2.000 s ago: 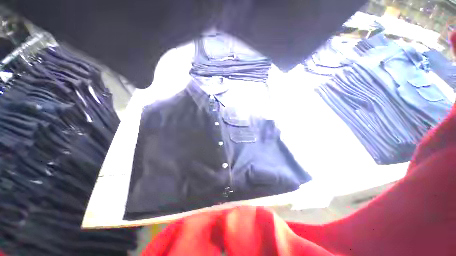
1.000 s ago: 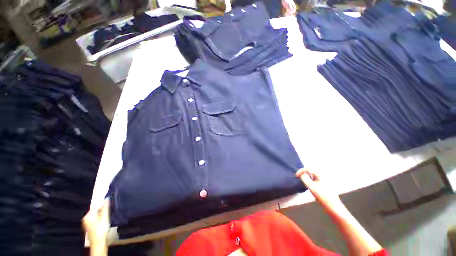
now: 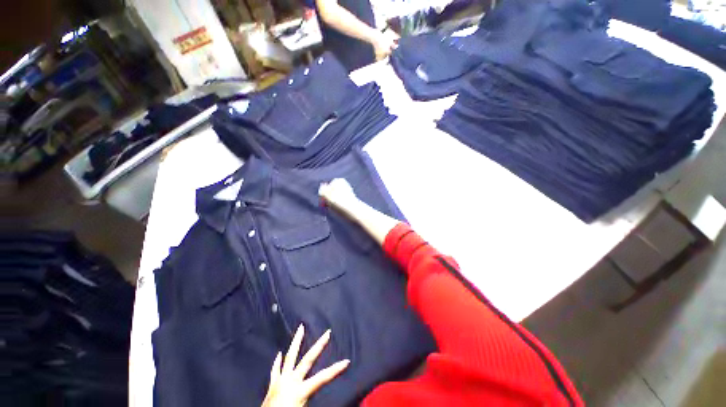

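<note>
A dark navy denim shirt (image 3: 239, 318) lies flat, front up, near the left end of the white table, its collar away from me. Silvery buttons and flapped chest pockets show. My left hand (image 3: 298, 377) rests spread on its lower front, cut off by the bottom edge. My right hand (image 3: 341, 197) is on the shirt's upper right part near the shoulder, fingers bunched; whether it pinches cloth cannot be told.
A shirt pile (image 3: 306, 119) lies beyond the collar. A thick pile (image 3: 557, 135) lies to the right on the white table (image 3: 438, 187). Dark shirts (image 3: 60, 318) hang at left. A white-edged container (image 3: 151, 139) holds dark items. Another person's arm (image 3: 350, 24) reaches in at the far side.
My hands have left the shirt's bottom corners. The right has moved up to the shoulder, the left onto the front. The view has shifted, and another person's arm now shows.
</note>
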